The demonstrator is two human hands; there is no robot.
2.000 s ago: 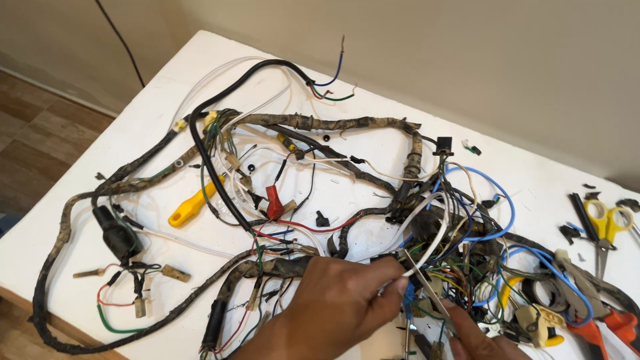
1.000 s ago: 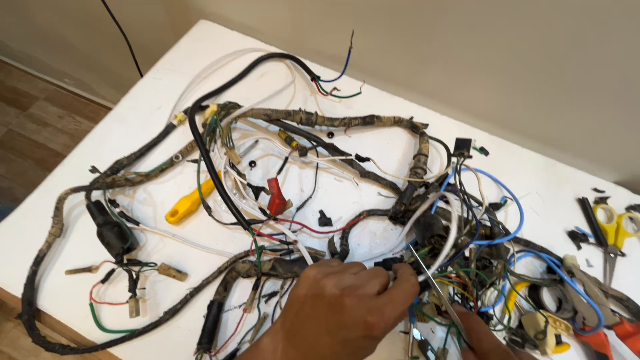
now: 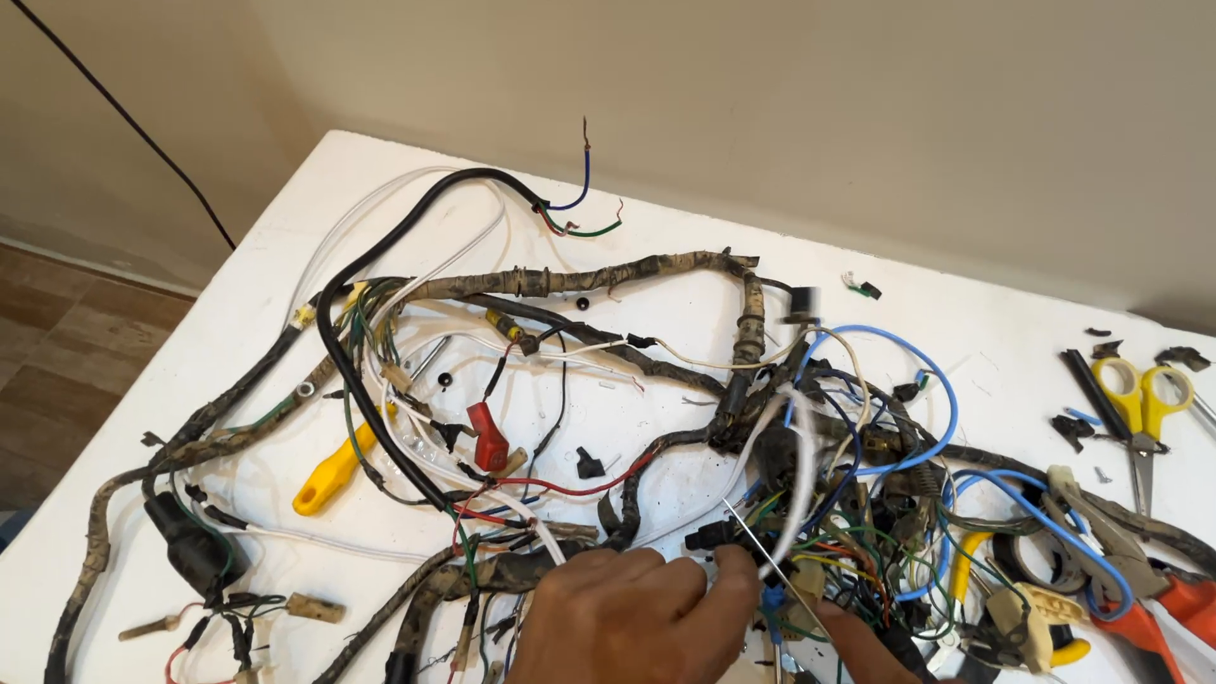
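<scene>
A taped wiring harness (image 3: 579, 279) lies looped on a white table. At the bottom centre my left hand (image 3: 636, 608) is closed around a white cable (image 3: 804, 484), beside a black connector (image 3: 712, 536). Just to its right, my right hand (image 3: 869, 646) holds a thin metal blade (image 3: 774, 560), which slants up and left against the cable; its handle is hidden. Dense coloured wires lie behind and right of both hands. A blue cable (image 3: 936, 366) curves above them. A red connector (image 3: 488, 437) and a yellow-handled screwdriver (image 3: 337, 470) rest inside the harness loop.
Yellow-handled scissors (image 3: 1143, 408) lie at the right, near scraps of black tape (image 3: 1073, 429). Red-handled pliers (image 3: 1130, 570), a tape roll (image 3: 1040, 560) and tangled wires crowd the lower right. The table's far edge runs along a wall.
The white cable near my hands has shifted and now blurs with motion. My left hand remains closed, close to the blade. The view has shifted slightly.
</scene>
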